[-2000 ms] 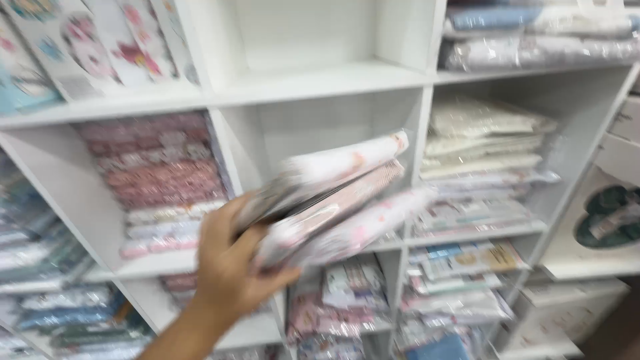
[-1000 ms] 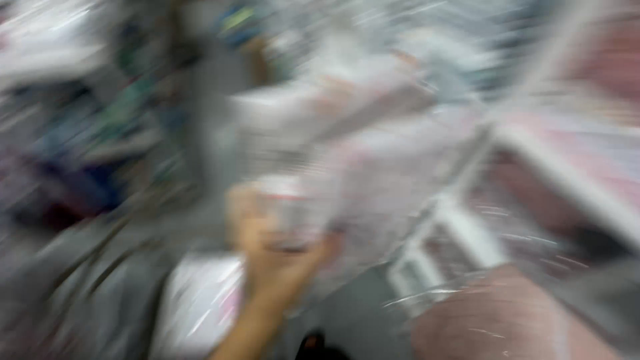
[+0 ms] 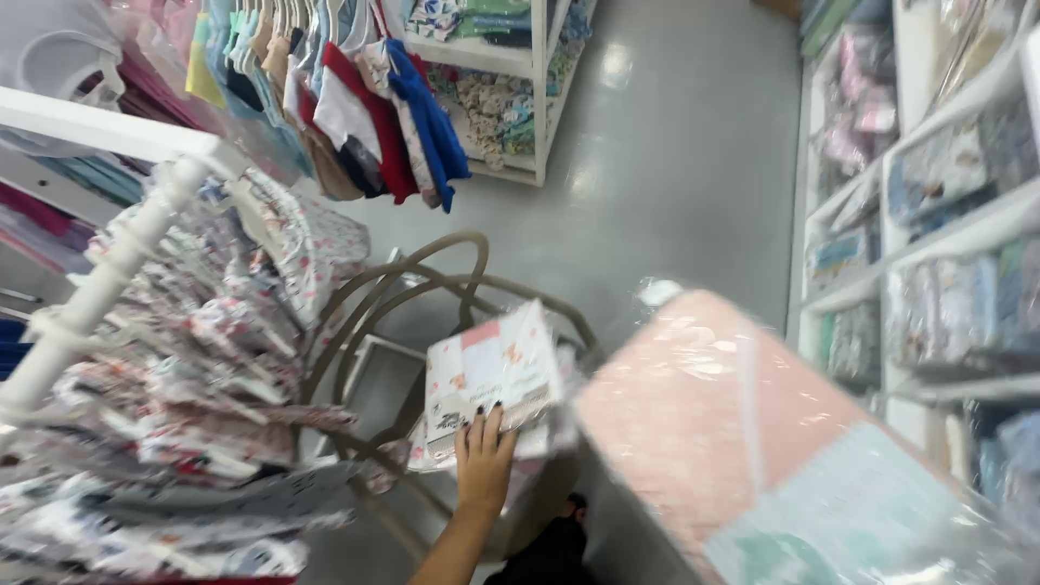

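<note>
My left hand (image 3: 483, 463) reaches up from the bottom centre, palm down, its fingertips lying on the top of a white printed textile pack in clear plastic (image 3: 487, 370). This pack, with a bear-like print and a pink panel, rests on other wrapped packs inside what looks like a large bag, partly hidden, with thick beige tubular handles (image 3: 455, 237). To the right, a big pink and pale-blue plastic-wrapped textile pack (image 3: 707, 406) fills the near foreground; what supports it is not visible. My right hand is out of view.
Patterned garments on hangers (image 3: 236, 349) crowd the left beside a white rack post (image 3: 122, 268). More small clothes (image 3: 357, 106) hang at the upper left, next to a white shelf unit (image 3: 487, 57). White cubby shelves (image 3: 934, 268) with wrapped textiles line the right. Grey floor (image 3: 674, 162) runs between.
The view has swung from the cubby shelves down to the floor and bag. My left hand, gripping several wrapped packs two seconds ago, now lies on a pack over the bag with its fingers loosened.
</note>
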